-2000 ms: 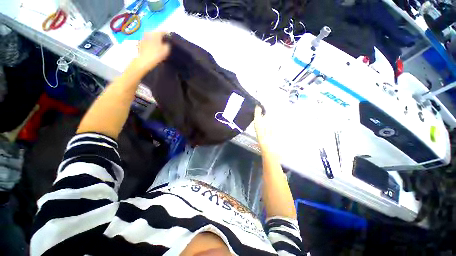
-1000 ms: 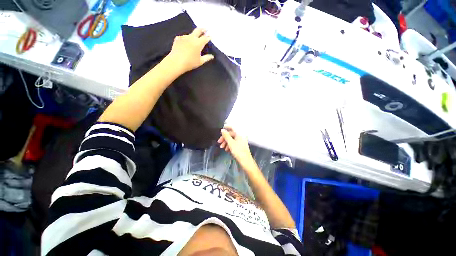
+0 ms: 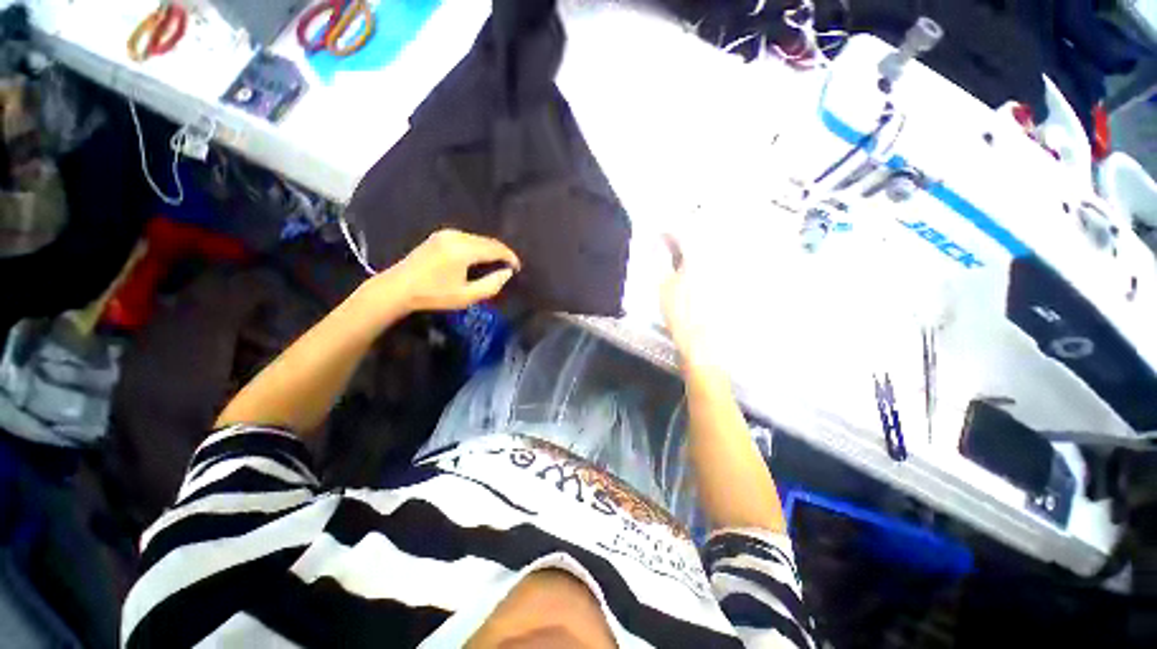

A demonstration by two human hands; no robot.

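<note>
The dark brown cloth panel (image 3: 565, 241) lies over the front table edge, left of the needle area (image 3: 816, 222), with a bunched part reaching to the top of the picture. My left hand (image 3: 454, 270) is at the panel's front edge, fingers curled with a dark gap inside; whether it pinches cloth is unclear. My right hand (image 3: 675, 273) is on the white table right of the panel, apart from it, washed out by glare. No white label shows on the cloth.
The white sewing machine (image 3: 939, 203) stands right. Black snips (image 3: 891, 416), a thin metal stick (image 3: 930, 380) and a black phone-like rectangle (image 3: 1009, 444) lie at the right. Scissors (image 3: 336, 25) lie upper left. A blue bin (image 3: 875, 533) is below the table.
The panel was spread flat under my left hand and now has a bunched part at the back. My left hand moved down to its front edge. My right hand moved up and right, away from the cloth.
</note>
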